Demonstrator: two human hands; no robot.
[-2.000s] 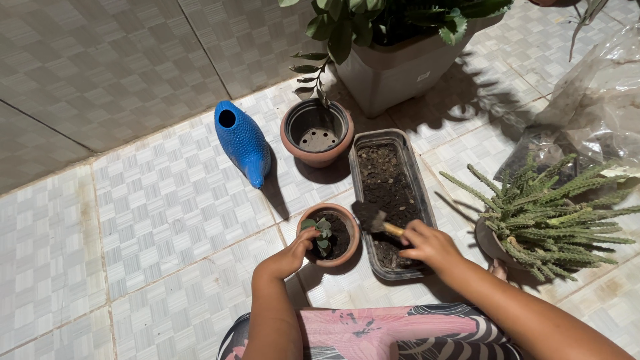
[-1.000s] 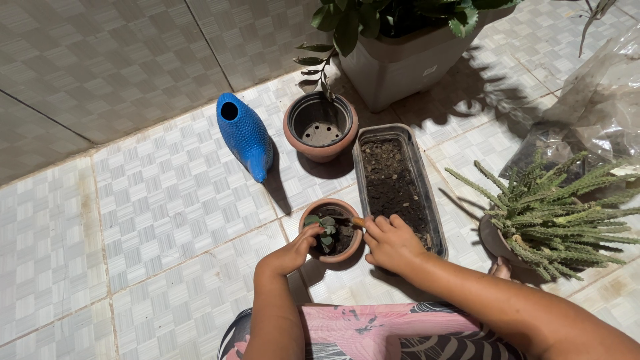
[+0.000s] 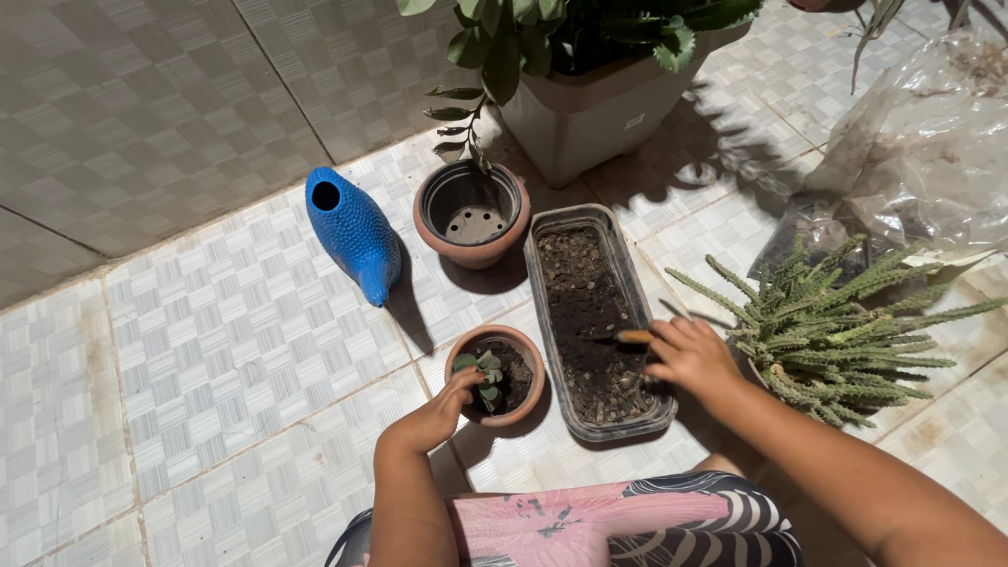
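My left hand [image 3: 442, 407] reaches over the rim of a small terracotta-coloured pot [image 3: 538, 370], its fingertips against a little green plant [image 3: 490, 378] that stands in dark soil. Whether those fingers pinch a leaf or only touch it, I cannot tell. In my right hand [image 3: 687, 354] is a small tool with a wooden handle [image 3: 635, 336], held over the right side of a long plastic planter [image 3: 543, 303]. The tool's head is hidden in or against the dark soil [image 3: 587, 315] there.
Behind stand an empty pot with drain holes [image 3: 472, 253] and a large pale planter [image 3: 591, 118] with a leafy plant. A blue watering can [image 3: 354, 236] is at the left. A spiky succulent [image 3: 835, 331] and a clear plastic bag [image 3: 921, 150] lie at the right.
My right hand went from the long planter to the small pot, and is now back over the planter with the tool. My left hand has stayed at the small plant.
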